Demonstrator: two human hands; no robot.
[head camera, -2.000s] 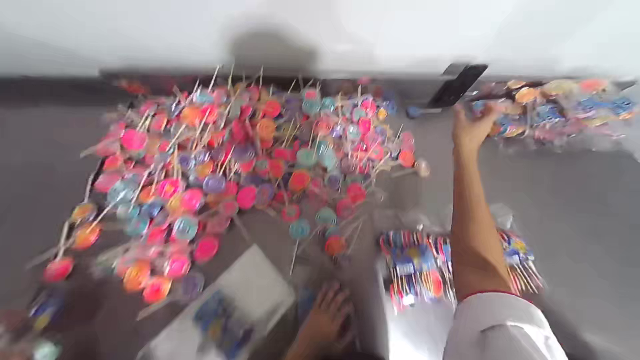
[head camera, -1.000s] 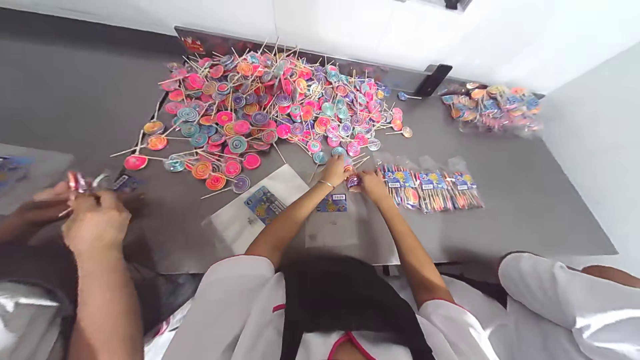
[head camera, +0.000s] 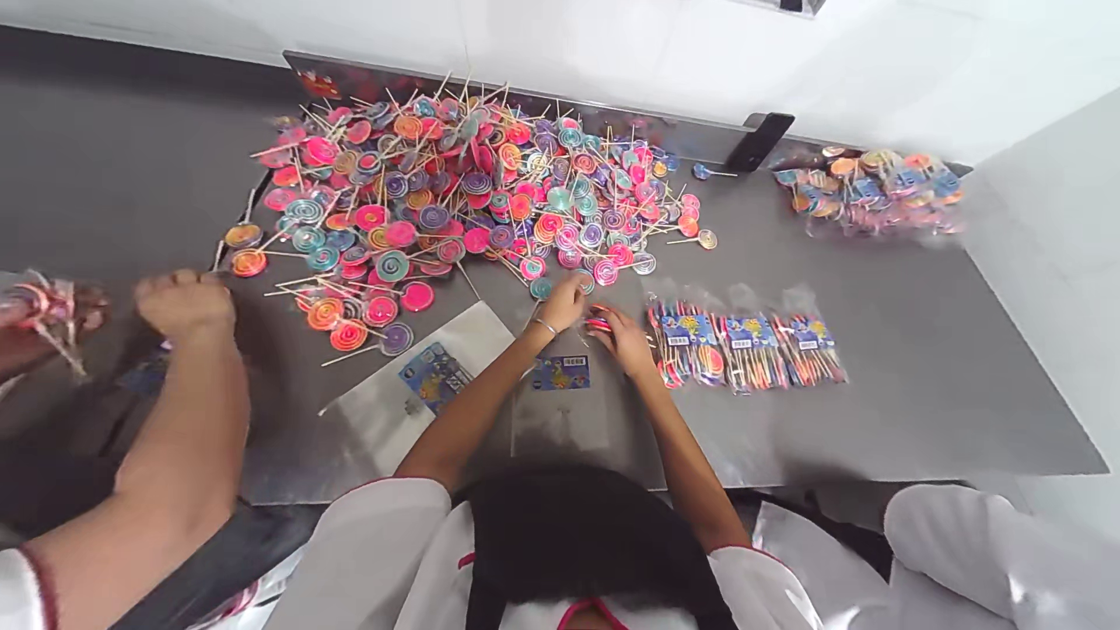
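My left hand (head camera: 560, 304), with a bracelet on the wrist, has its fingers at a teal swirl lollipop (head camera: 584, 281) on the near edge of the large lollipop pile (head camera: 437, 188). Just to its right, my right hand (head camera: 619, 339) holds a few lollipops (head camera: 598, 322), their discs seen edge-on between the fingers. Under my forearms lie a clear flat bag with a printed blue label (head camera: 562, 373) and, at its left, a tilted stack of clear bags (head camera: 420, 385). Right of my right hand, several filled lollipop packs (head camera: 751, 341) lie side by side.
At the left, another person's hands (head camera: 185, 302) hold lollipops close to the pile. A black phone-like object (head camera: 759, 143) leans at the table's back edge. More bagged lollipops (head camera: 875, 192) lie at the back right. Another person's white sleeve (head camera: 954, 542) shows at the lower right.
My right hand has come back from beside the black object at the back right to the lollipops near my left hand. My left hand has moved forward to the pile. The view has swung.
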